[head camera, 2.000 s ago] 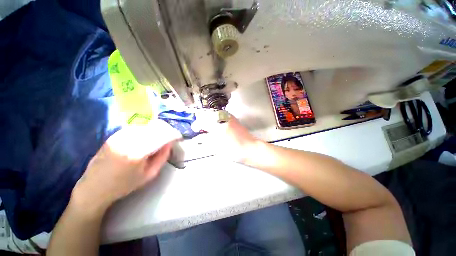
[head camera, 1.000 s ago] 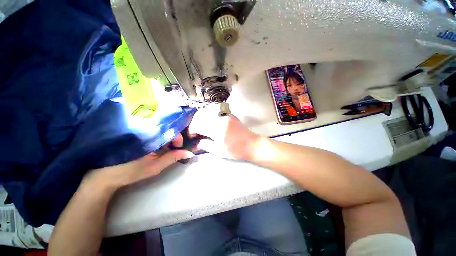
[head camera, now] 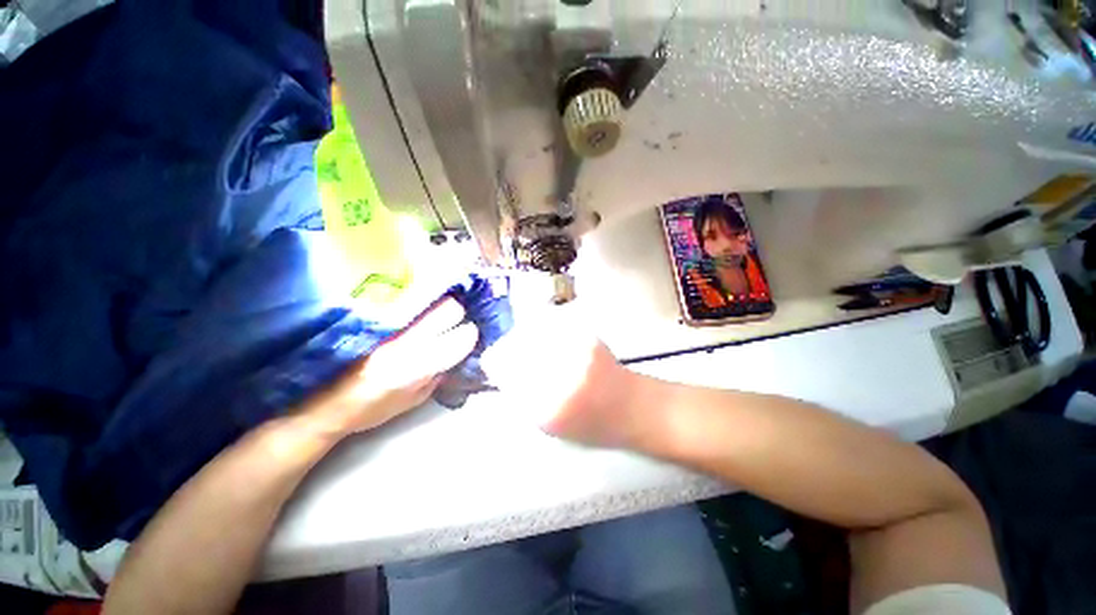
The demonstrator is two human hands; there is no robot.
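A navy blue garment [head camera: 144, 240] lies heaped at the left of the machine, with a gathered edge [head camera: 484, 315] near the needle area. My left hand [head camera: 403, 366] holds that edge, with a small dark piece of fabric below its fingertips. My right hand [head camera: 577, 390] is on the white table just right of the fabric, below the tension dial [head camera: 561, 286]. Bright glare washes out its fingers, so I cannot tell whether it holds anything. The needle and presser foot are lost in the glare.
The off-white sewing machine [head camera: 781, 108] spans the top. A neon tag [head camera: 357, 210] hangs left of the needle. A lit smartphone [head camera: 719, 258] stands under the arm. Snips [head camera: 895, 294], scissors [head camera: 1012, 310] and a control panel [head camera: 988, 356] are at the right.
My hands have separated. My right hand has moved down off the fabric, and my left hand has moved up along the gathered edge. The whole view has shifted slightly.
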